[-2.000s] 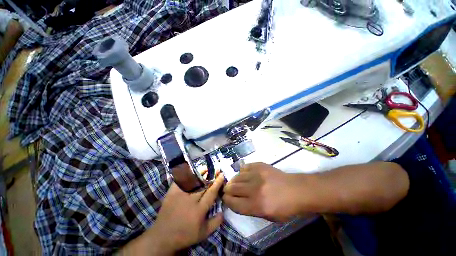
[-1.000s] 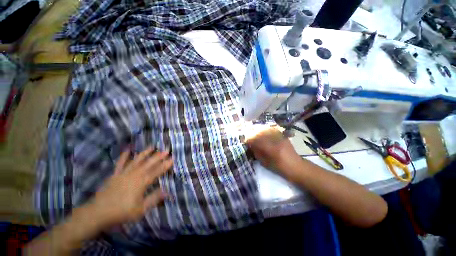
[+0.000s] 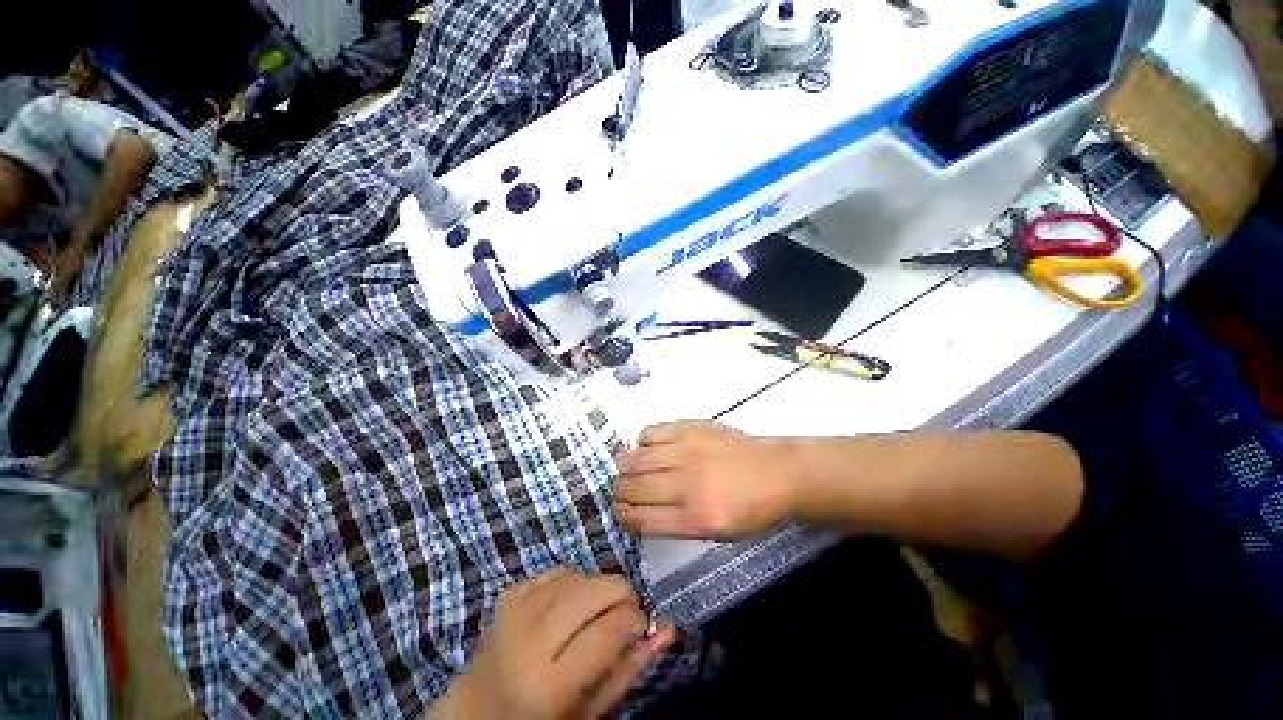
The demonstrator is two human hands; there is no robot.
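Note:
The plaid shirt fabric (image 3: 380,492) lies in a large soft mass left of and under the white sewing machine (image 3: 802,155), its right edge running from the needle area towards me. My right hand (image 3: 690,481) grips this edge just below the presser foot (image 3: 608,352), fingers curled. My left hand (image 3: 570,644) is lower, near the table's front edge, with thumb and fingers closed on the same edge. The thread snips (image 3: 823,353) lie on the table right of the needle, beside dark tweezers (image 3: 692,328).
Scissors (image 3: 1048,259) with red and yellow rings lie at the right. A black flat rectangle (image 3: 788,286) lies under the machine arm. Another person (image 3: 87,155) is at the upper left, near another white machine (image 3: 49,563). The table's grey edge (image 3: 901,464) runs below my right forearm.
My left hand has moved right from lying spread on the fabric and has closed on its edge. My right hand has come away from the needle towards me. The camera view has shifted.

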